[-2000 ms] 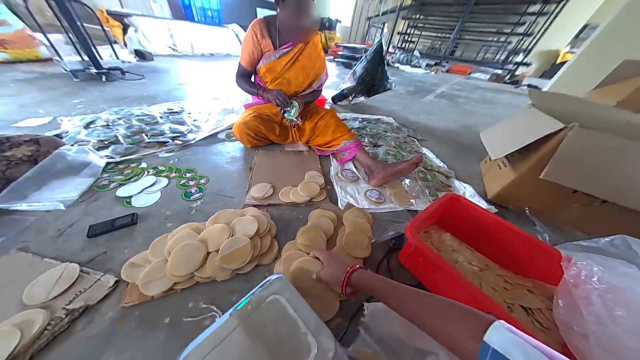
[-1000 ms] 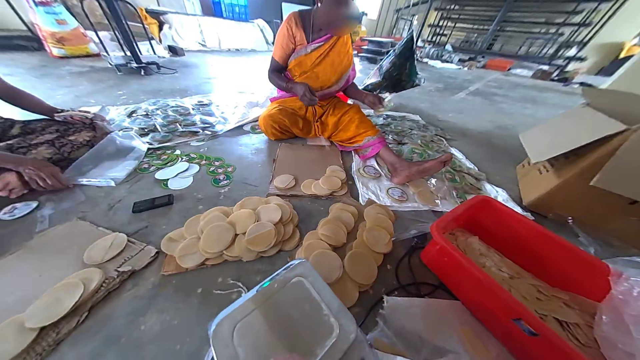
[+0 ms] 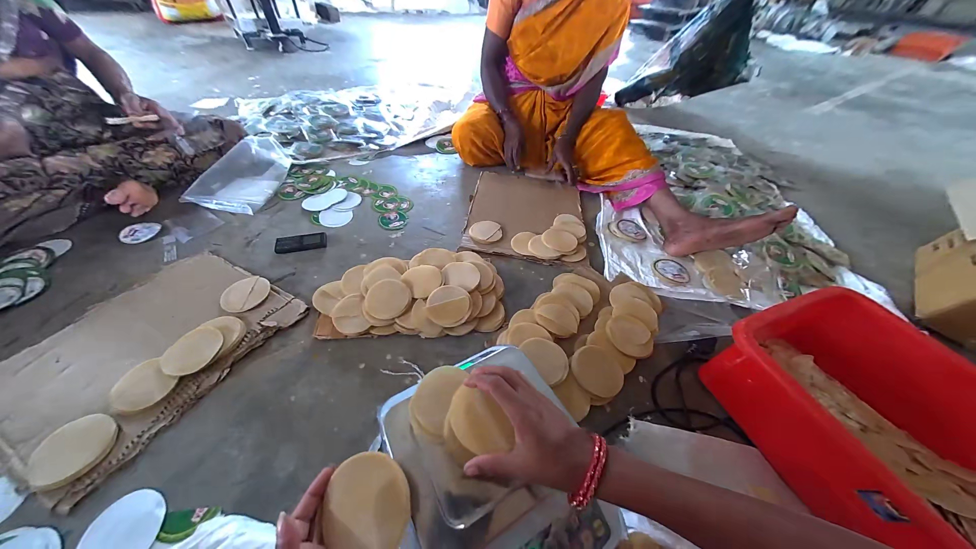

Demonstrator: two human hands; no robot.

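My right hand (image 3: 526, 427), with a red bangle at the wrist, grips a stack of thin tan discs (image 3: 480, 419) over the metal pan of a digital weighing scale (image 3: 442, 496). Another tan stack (image 3: 433, 400) lies beside it, on the left part of the pan. At the bottom, left of the scale, my left hand (image 3: 309, 518) holds a stack of tan discs (image 3: 367, 499) upright. Beyond the scale, many tan discs (image 3: 427, 286) lie heaped on cardboard, and more discs (image 3: 595, 374) overlap in rows to the right.
A red plastic tub (image 3: 839, 442) of tan pieces stands at right, near black cables (image 3: 686, 408). At left, a cardboard sheet (image 3: 99, 328) bears several discs. A co-worker in orange (image 3: 564, 99) sits ahead by a cardboard piece (image 3: 518, 202); another person (image 3: 84, 130) sits at left. A black device (image 3: 300, 242) lies between.
Both my hands, out of view one second ago, are now at the scale with tan discs. The person ahead has lowered both hands to the cardboard. The view has tilted down.
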